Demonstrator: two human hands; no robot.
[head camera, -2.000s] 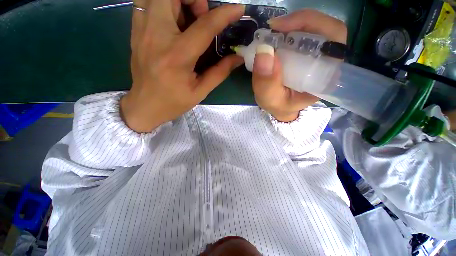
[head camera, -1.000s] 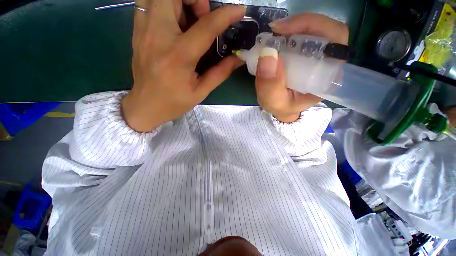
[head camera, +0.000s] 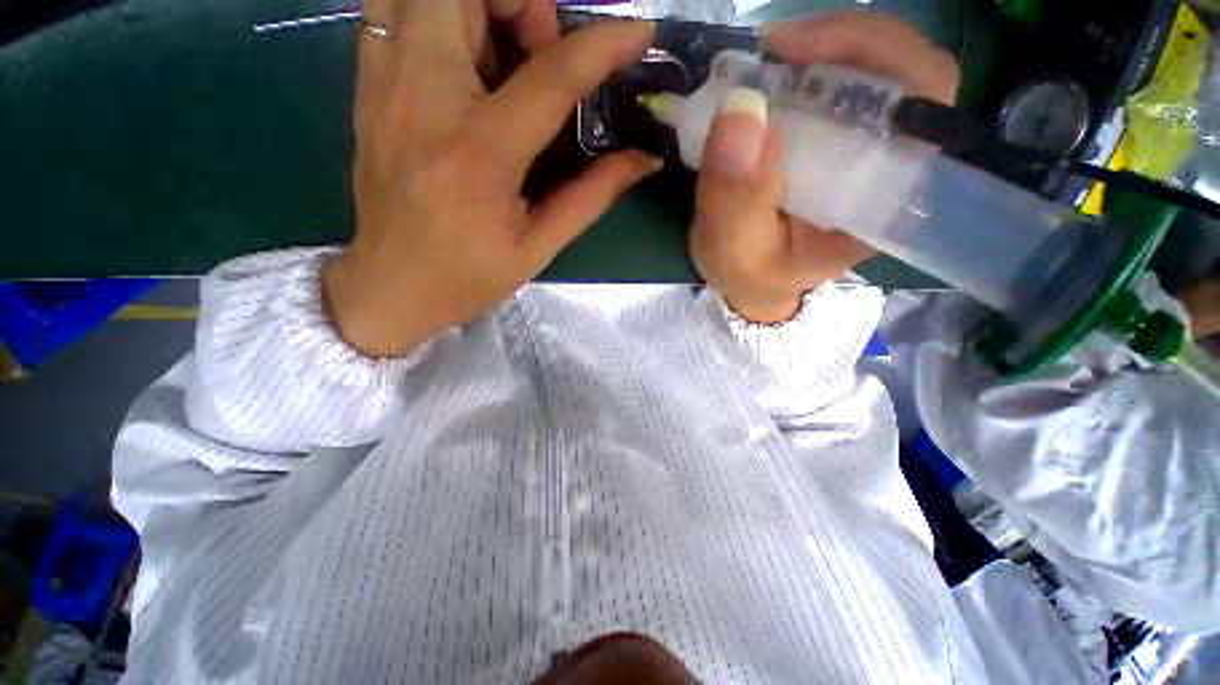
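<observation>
My right hand is closed around the translucent glue syringe with milky-white contents. Its yellow-green needle points left, over the inside of a black watch housing with a silver rim. My left hand has its thumb and index finger at the left, top and lower edges of the housing, holding it on the black fixture. The fingers partly cover the housing. The green adapter with its tube is at the syringe's rear.
A thin metal rod lies on the green mat at upper left. A black controller with a round gauge stands at upper right. Another person's white sleeve is at right. Blue bins are at lower left.
The needle has moved up and slightly right, from the housing's lower edge towards its middle. My right hand and the syringe's front have shifted the same way. My left hand is nearly unmoved.
</observation>
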